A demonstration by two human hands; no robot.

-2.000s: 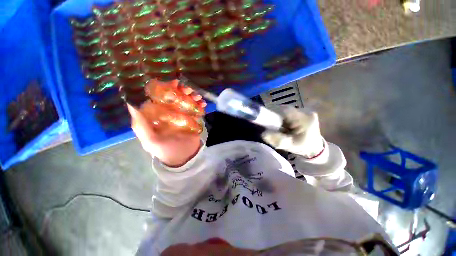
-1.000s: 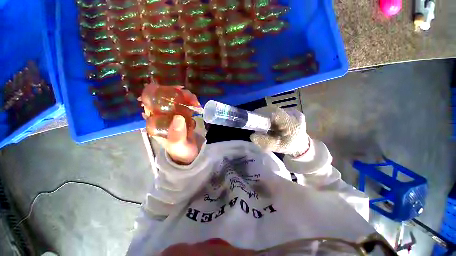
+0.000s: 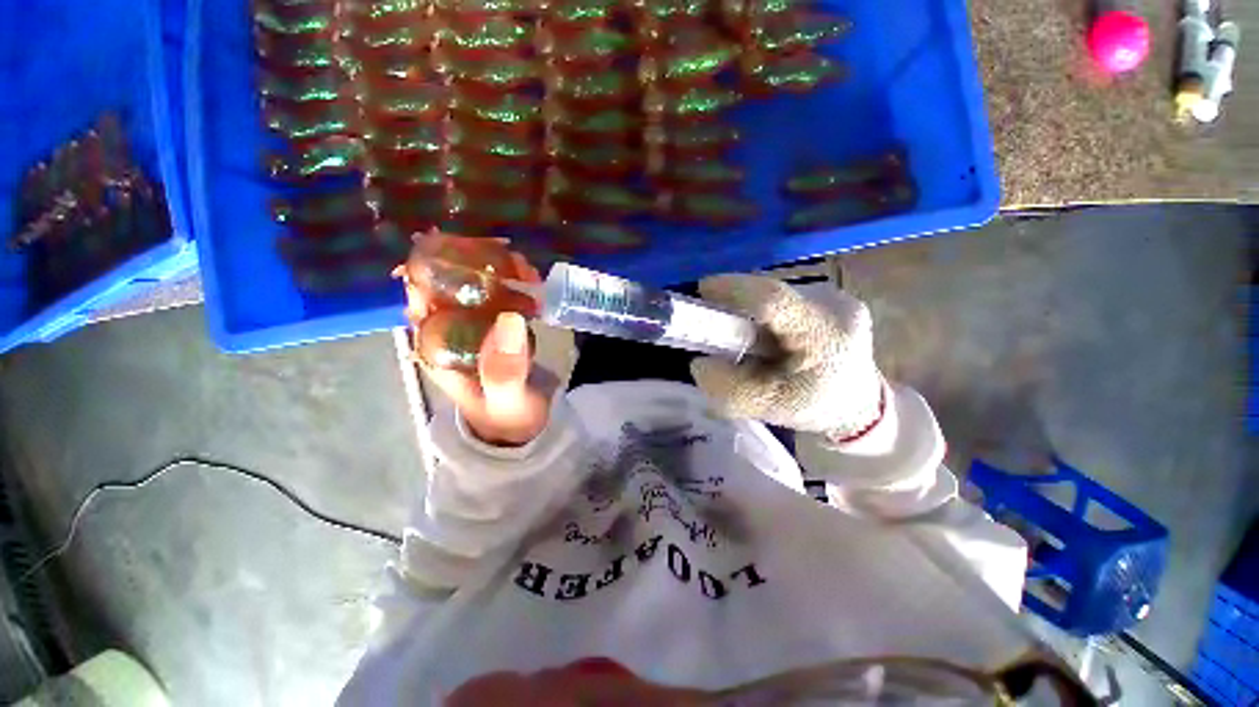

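My bare left hand (image 3: 508,380) holds a few translucent amber-brown soft lure bodies (image 3: 467,286), with the thumb over them. My right hand (image 3: 808,359), in an off-white knitted glove with a red cuff, holds a large clear syringe (image 3: 642,311) by its plunger end. The syringe's barrel tip points left at the lure bodies; the needle's end is hidden at or in them. Both hands are just in front of the blue main tray (image 3: 608,265), where overlapping rows of green-shiny lure bodies (image 3: 594,104) lie.
A second blue tray (image 3: 97,311) with darker pieces (image 3: 86,207) is at the left. A pink ball (image 3: 1118,43) and small pale syringes (image 3: 1207,62) lie on the speckled bench (image 3: 1070,124). A blue stool (image 3: 1084,546) stands at the right and a cable (image 3: 180,466) runs across the floor.
My left hand has closed its thumb over the lure bodies, and the syringe tip has come in against them. The view has shifted, showing the pink ball and small syringes more fully.
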